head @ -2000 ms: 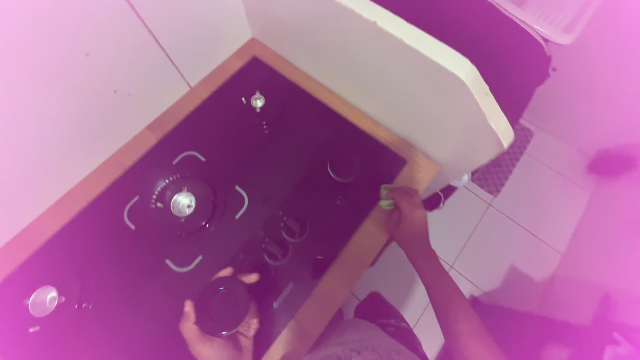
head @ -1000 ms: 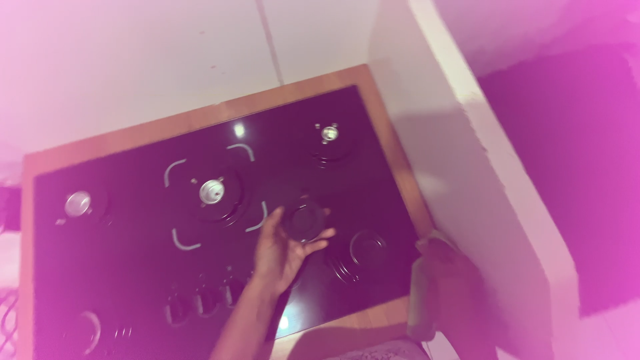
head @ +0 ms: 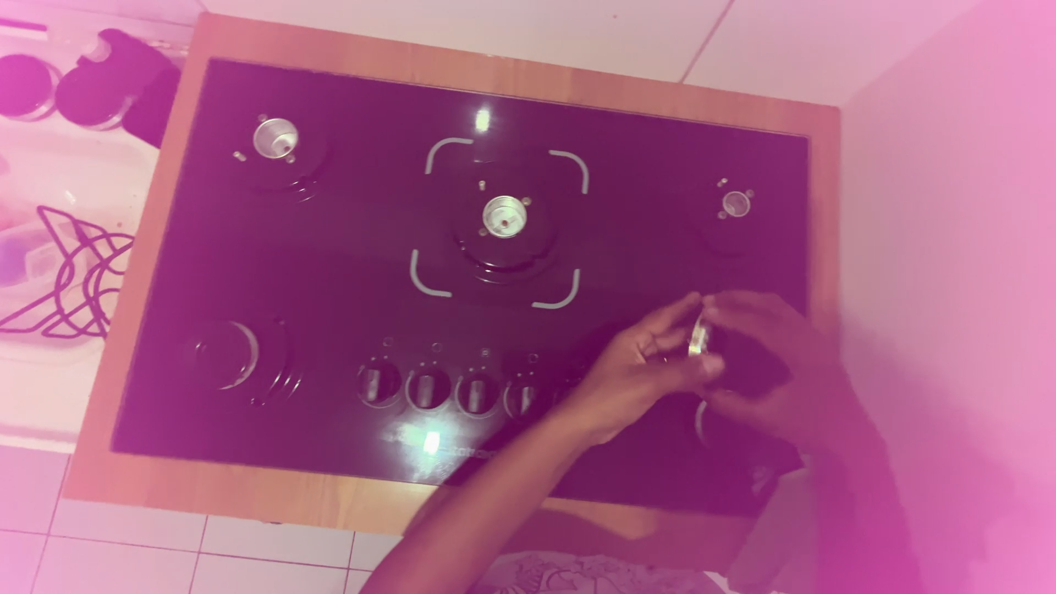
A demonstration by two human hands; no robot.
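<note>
Above the right part of the black glass gas cooktop (head: 346, 247), my left hand (head: 635, 371) grips a small round burner part (head: 700, 337), seen nearly edge-on with a shiny metal side. My right hand (head: 767, 363) is on the other side of that part, its fingertips at the top edge; its lower fingers are near my left thumb. Bare metal burner cups stand at the back left (head: 275, 138), centre (head: 504, 216) and back right (head: 736, 204). Control knobs (head: 427, 388) line the front, partly hidden by my left forearm.
A wooden counter frame (head: 247, 487) borders the cooktop. At the left, black wire pan supports (head: 70, 280) lie in a pale sink, with dark round burner pieces (head: 95, 91) behind them. A pale wall (head: 949, 247) rises close on the right.
My left hand held the dark round part over the cooktop; now it holds a part upright beside my right hand. The right hand has come from the cooktop's edge to the left hand. The view has turned.
</note>
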